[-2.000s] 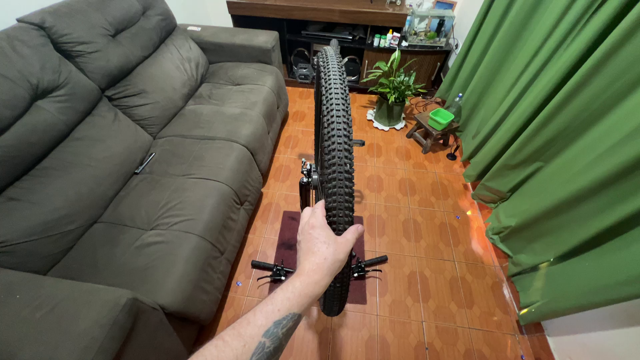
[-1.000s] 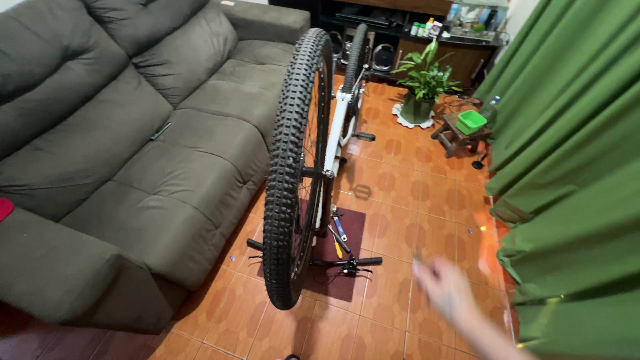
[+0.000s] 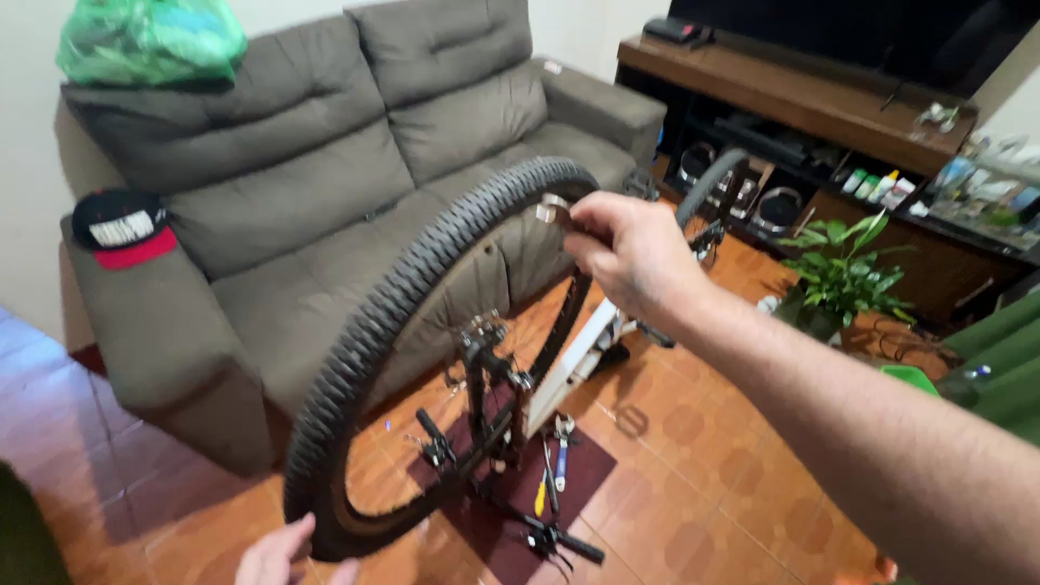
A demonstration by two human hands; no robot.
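A bicycle wheel with a knobby black tire stands in the fork of an upside-down bicycle with a white frame. My right hand pinches a small shiny metal tool beside the spokes, close to the top of the rim. At the lower left, my left hand is by the bottom of the tire with its fingers apart; whether it touches the rubber is not clear. The rear wheel is farther back. Below lie an adjustable wrench and a yellow-handled screwdriver on a dark red mat.
A grey sofa is close on the left, with a cap on its arm and a green plastic bag on its back. Behind stands a TV cabinet. A potted plant and green curtain are on the right.
My right hand has moved from the right of the bicycle up to the wheel's rim. My left hand has come into view at the lower left. The view has swung left.
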